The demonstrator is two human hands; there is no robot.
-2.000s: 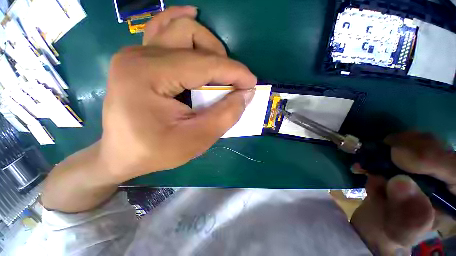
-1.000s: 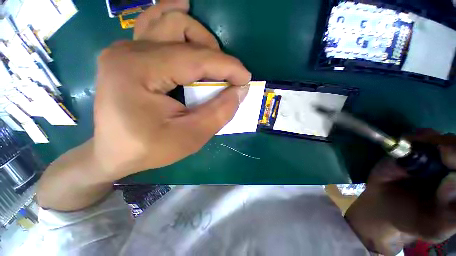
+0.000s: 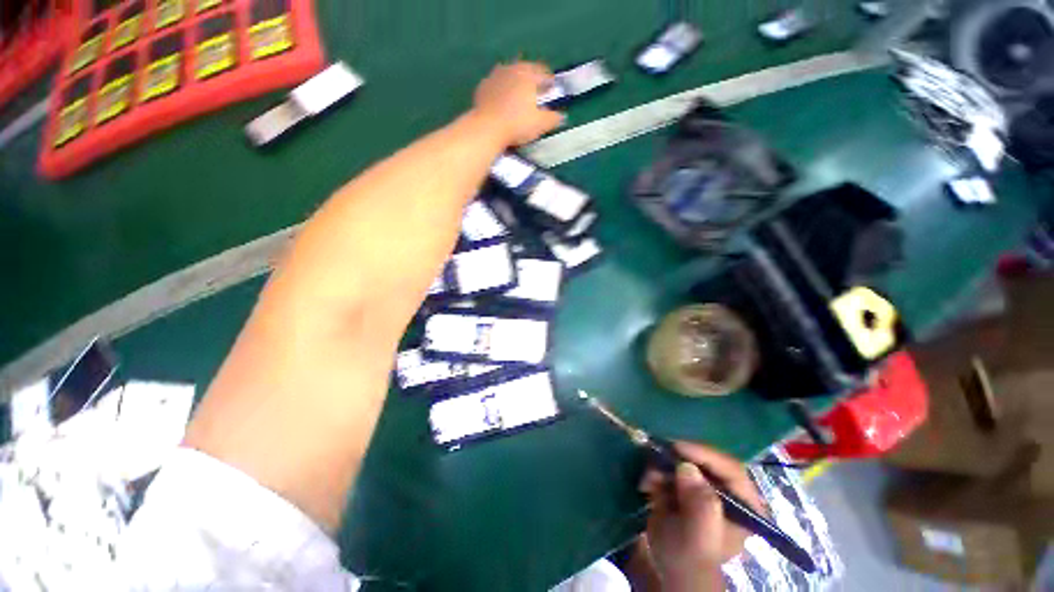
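My left hand (image 3: 514,104) is stretched far forward over the belt's edge rail, slightly blurred. Its fingers are around the near end of a phone unit (image 3: 581,81) on the green belt. My right hand (image 3: 693,520) holds the soldering iron (image 3: 659,445) at the lower right, its tip pointing up and left over the mat, touching no phone. Several phone units (image 3: 491,405) lie in a loose, partly overlapping pile in the middle of the bench, right of my left forearm.
White LCD modules (image 3: 150,416) are heaped at lower left. A red tray (image 3: 185,87) and more units are on the belt beyond the pale rail (image 3: 693,110). A black-framed fan (image 3: 705,185), round tan tin (image 3: 702,349), dark stand with yellow spot (image 3: 867,322) and red object (image 3: 878,411) stand right.
The view has swung up to show the belt. My left hand has left the LCD at the near work spot and reached forward to the belt. My right hand still holds the iron.
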